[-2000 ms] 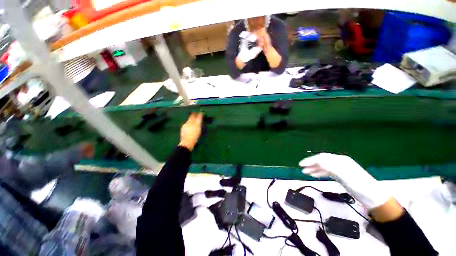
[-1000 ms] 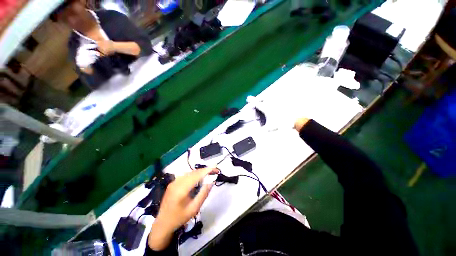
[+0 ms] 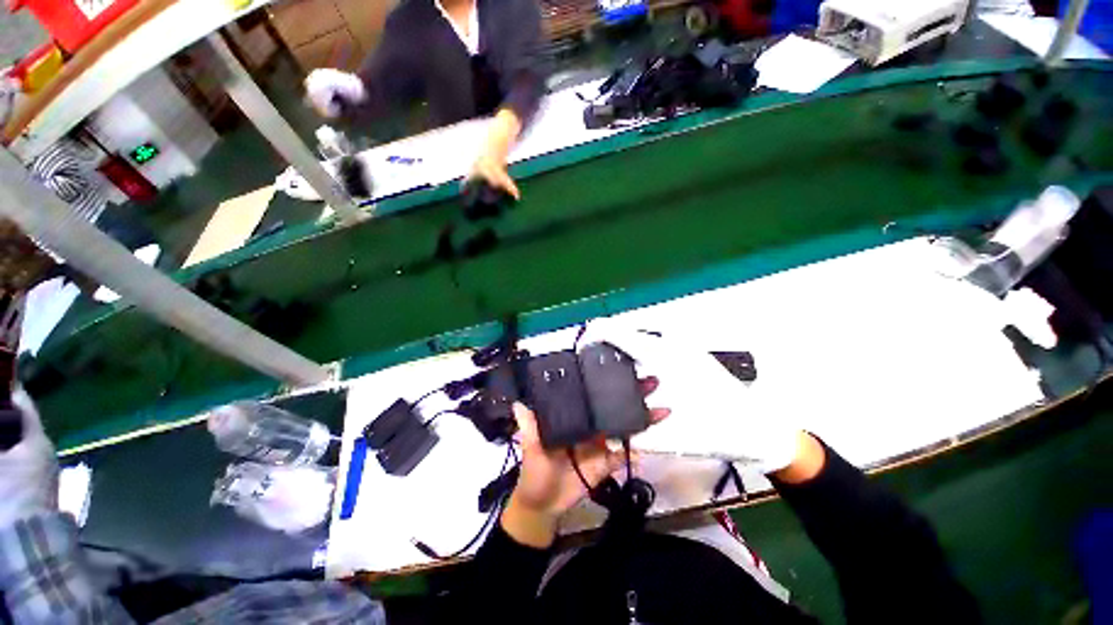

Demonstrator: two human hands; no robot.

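My left hand (image 3: pixel 555 476), bare, holds two black power adapters (image 3: pixel 586 397) side by side from below, flat faces up, over the bench. Their cables hang in a black bundle (image 3: pixel 625 498) below the hand. My right hand (image 3: pixel 720 397), in a white glove, reaches in from the right, its fingertips at the upper edge of the right adapter. The glove blends into the white covering, so its grip is hard to tell. More black adapters (image 3: pixel 400 437) with cables lie on the white-covered bench (image 3: pixel 879 330) to the left. A small black piece (image 3: pixel 735 364) shows beyond the glove.
The green conveyor belt (image 3: pixel 684 220) runs beyond the bench and carries black units. A person opposite (image 3: pixel 470 73) has a hand at units on the belt. Clear bottles stand or lie left (image 3: pixel 271 433) and right (image 3: pixel 1035 232). A blue stick (image 3: pixel 354 479) lies at the bench's left end.
My left hand now holds two adapters, where it was reaching over the bench. My gloved hand has come in beside them. The view has turned, and the person opposite now reaches to the belt.
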